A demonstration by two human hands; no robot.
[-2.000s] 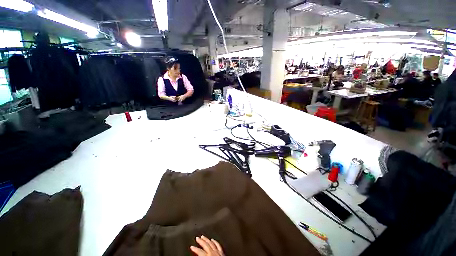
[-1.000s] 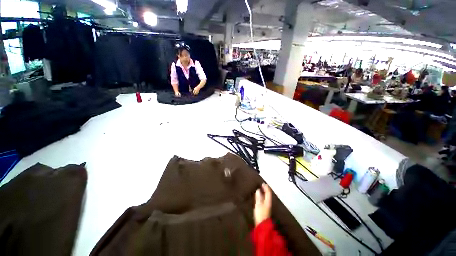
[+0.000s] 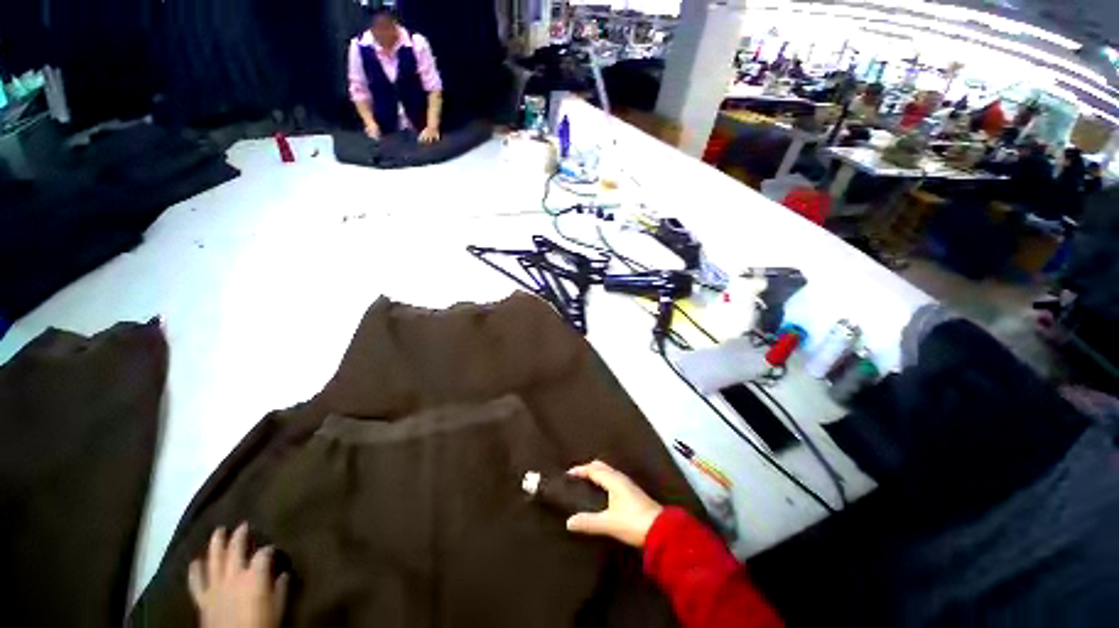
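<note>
A brown garment [image 3: 417, 540] with a gathered waistband lies in front of me on top of another brown garment [image 3: 448, 350]. My right hand [image 3: 617, 504], in a red sleeve, holds a brown thread cone [image 3: 573, 493] between thumb and fingers over the upper garment's right side. The cone lies on its side, pale tip pointing left. My left hand [image 3: 237, 586] rests on the garment's lower left, fingers spread and empty, cut off by the bottom edge. No needle or thread can be made out.
Yellow-orange snips [image 3: 703, 466], a phone [image 3: 757, 416], cables and a red spool [image 3: 782, 348] lie right. Black hangers [image 3: 540, 272] and a hair dryer [image 3: 648, 285] are beyond. Dark garments [image 3: 969, 429] heap at right; another brown garment [image 3: 80, 454] lies left. A person handles dark cloth at the far end.
My right hand has come in over the garment and taken hold of the cone, which lay on the rear brown garment. My left hand has come into view. The view has tilted down.
</note>
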